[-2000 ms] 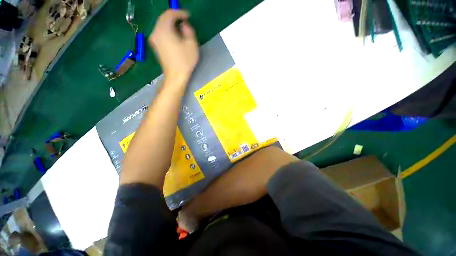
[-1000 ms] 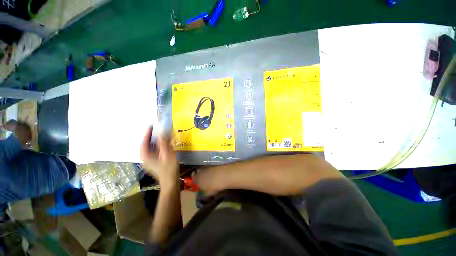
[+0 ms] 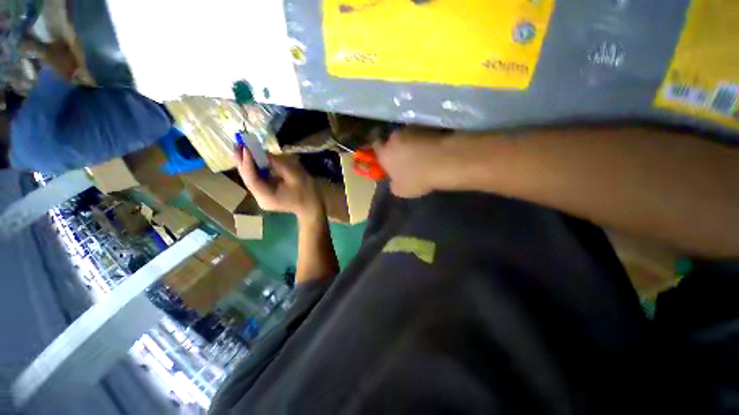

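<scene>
My left hand is below the table edge and holds a blue cell with a white label between thumb and fingers. A small green board shows just above the cell, over the white worktop's edge; whether it is joined to the cell is unclear. My right hand is closed around an orange-handled tool, just below the edge of the printed grey-and-yellow sheet. The tool's tip is blurred and points left. The picture is blurred.
A shiny yellowish package hangs at the table edge behind my left hand. Open cardboard boxes stand below. Another person's blue sleeve is at the left. The white worktop lies at the upper left.
The view has turned down and left. My left hand is now below the table edge with the labelled cell clearly visible in it. My right hand still holds the orange tool.
</scene>
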